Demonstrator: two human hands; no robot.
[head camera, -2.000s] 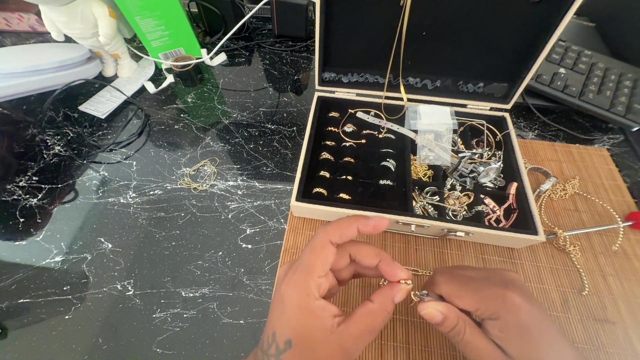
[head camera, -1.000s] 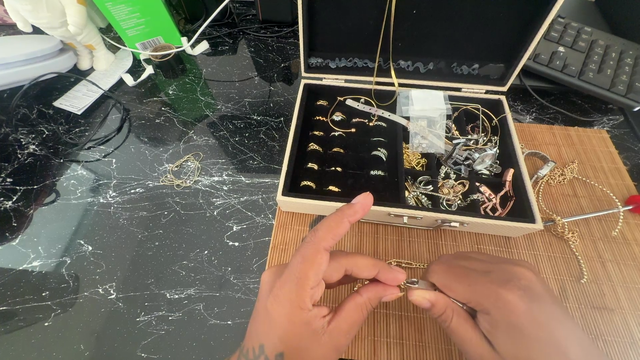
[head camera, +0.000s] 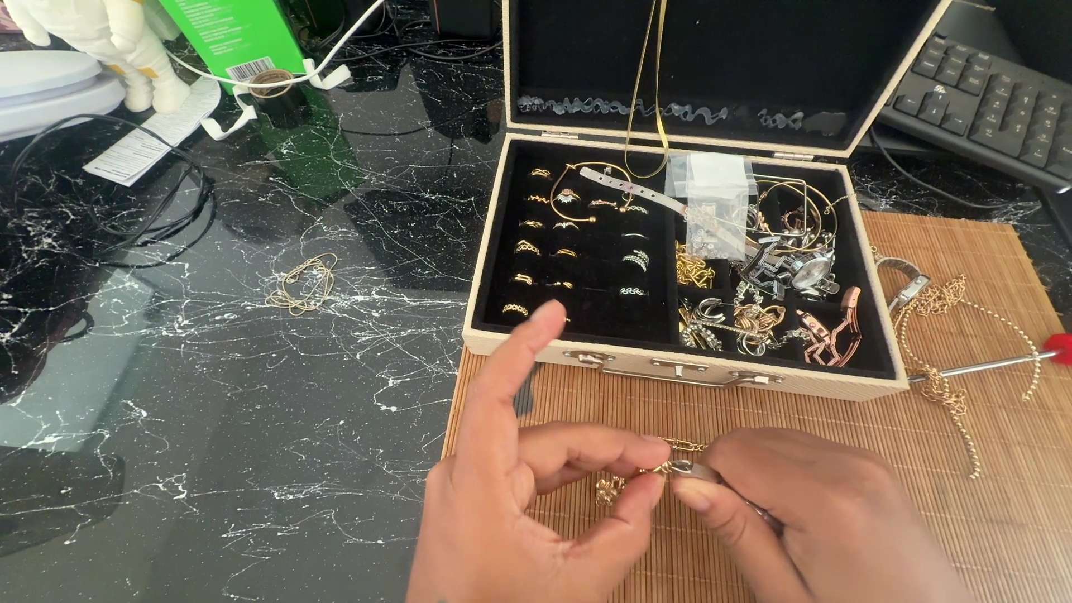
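My left hand (head camera: 536, 494) pinches a gold chain (head camera: 610, 489) between thumb and index finger, and part of the chain hangs below the fingertips. Close against it, my right hand (head camera: 804, 511) grips a small metal tool, likely pliers (head camera: 693, 471), whose tip meets the chain at my left fingertips. Most of the tool is hidden by the right fingers. Both hands are over a bamboo mat (head camera: 586, 402). Beyond them stands an open jewelry box (head camera: 494, 339) with rows of rings (head camera: 565, 251) at its left and watches, chains and a small clear plastic bag (head camera: 716, 205) at its right.
A thin gold chain (head camera: 303, 285) lies on the black marbled table (head camera: 293, 435). Right of the box are more chains (head camera: 930, 297), a metal band (head camera: 909, 285) and a red-handled screwdriver (head camera: 997, 364). A keyboard (head camera: 988, 109), green box (head camera: 234, 38), cables (head camera: 167, 226) and white figurine (head camera: 138, 50) stand farther back.
The tool tip has come to the chain at my left fingertips, and my left index finger reaches up more steeply than two seconds ago. The box and its jewelry stay as they were.
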